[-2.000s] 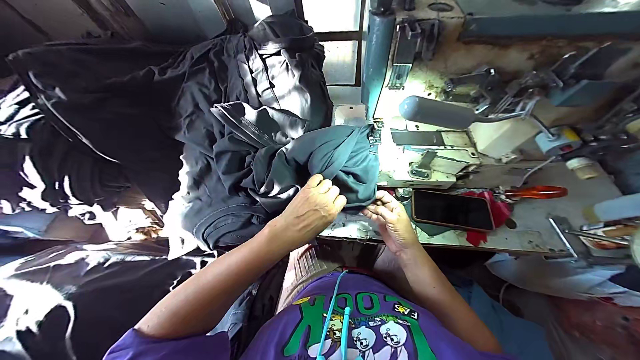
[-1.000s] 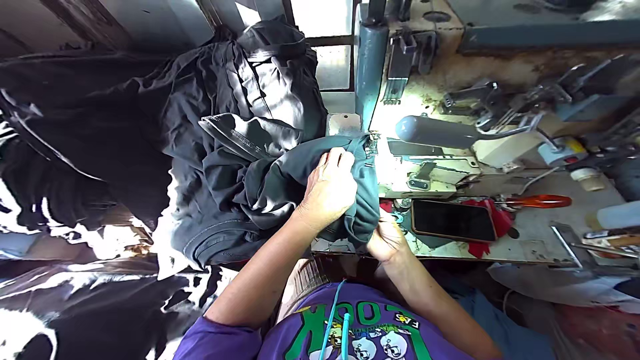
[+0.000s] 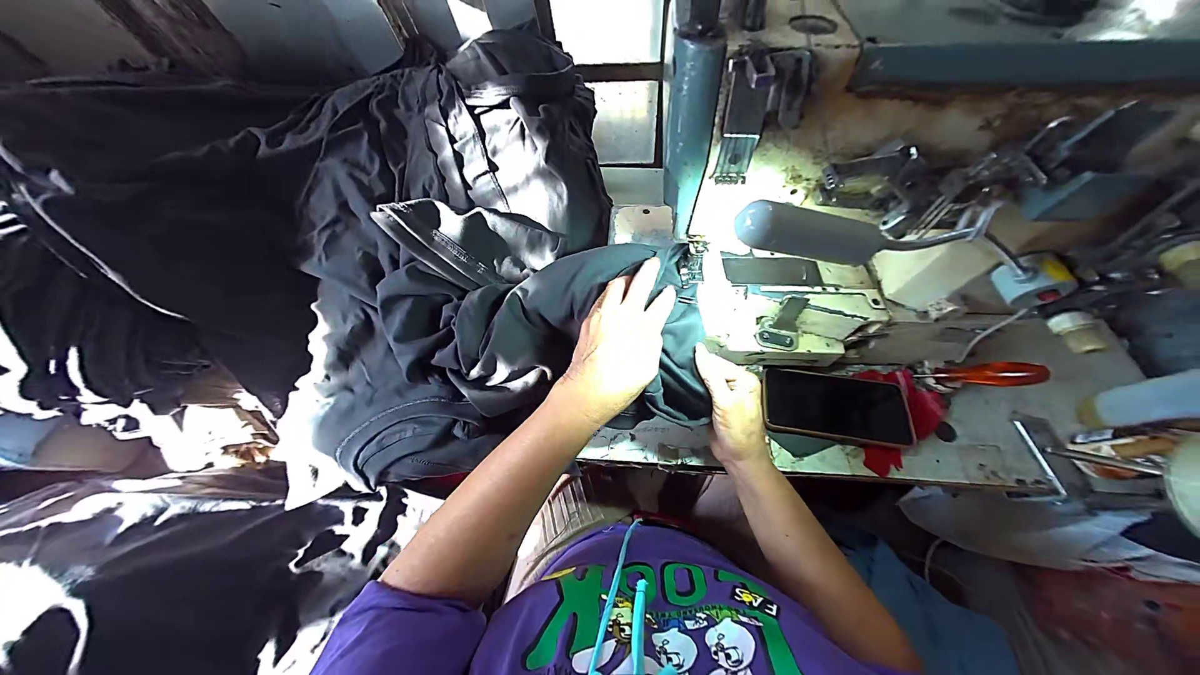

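Observation:
A dark grey knit garment lies bunched across the bed of an industrial sewing machine, its right edge at the presser foot. My left hand rests on top of the cloth just left of the foot, fingers extended and slightly apart. Nearer my body, my right hand pinches the garment's right edge between thumb and fingers, beside the machine's front corner. The machine's lamp lights the foot area. Cloth hides the fingertips of my right hand in part.
A smartphone lies on a red cloth right of my right hand, with an orange-handled screwdriver behind it. Metal tweezers and other tools sit at the far right. More dark garments are heaped at the left.
Two seconds ago both hands were close together at the cloth's near edge. My left hand has since moved away from my body onto the cloth, flattening out. My right hand stays at the near right edge.

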